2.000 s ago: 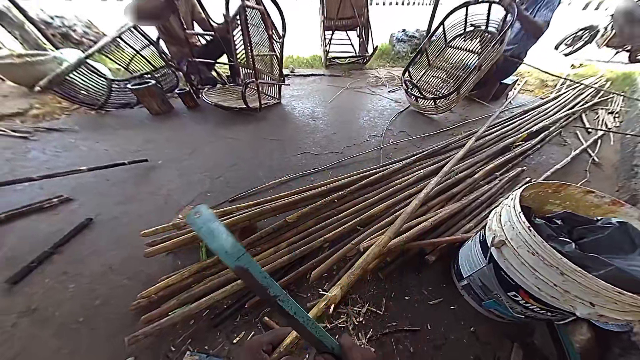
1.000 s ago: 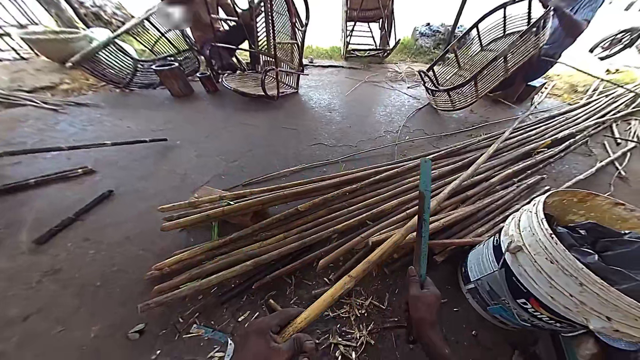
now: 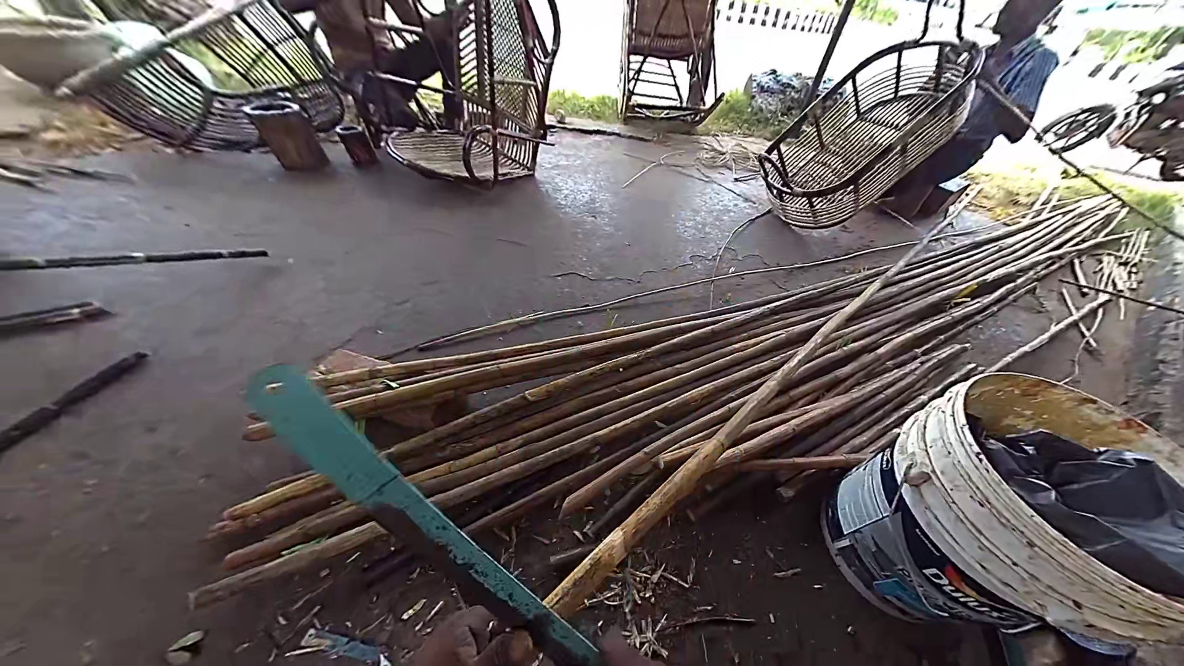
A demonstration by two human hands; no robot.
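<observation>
A long wooden pole (image 3: 698, 462) slants from the bottom middle up to the right, over a pile of similar poles (image 3: 555, 430). My left hand (image 3: 476, 638), partly cut off by the bottom edge, is at the pole's lower end. A machete with a green-painted blade (image 3: 416, 523) crosses that end, its broad tip up and left. My right hand (image 3: 629, 650) shows only as a sliver at the machete's lower end, its grip mostly out of frame. Wood shavings (image 3: 647, 592) lie on the ground beside the pole's end.
A white plastic bucket (image 3: 962, 518) holding black plastic stands at right. Short dark sticks (image 3: 69, 400) lie at left. Behind are a woven cane chair (image 3: 504, 102), a hanging cane basket seat (image 3: 860, 139), wooden stumps (image 3: 287, 136), a seated person (image 3: 407, 55) and another person (image 3: 1004, 102) at right.
The machete stood upright right of the pole a second ago; now its blade lies slanted leftward across the pole's lower end, much as two seconds ago.
</observation>
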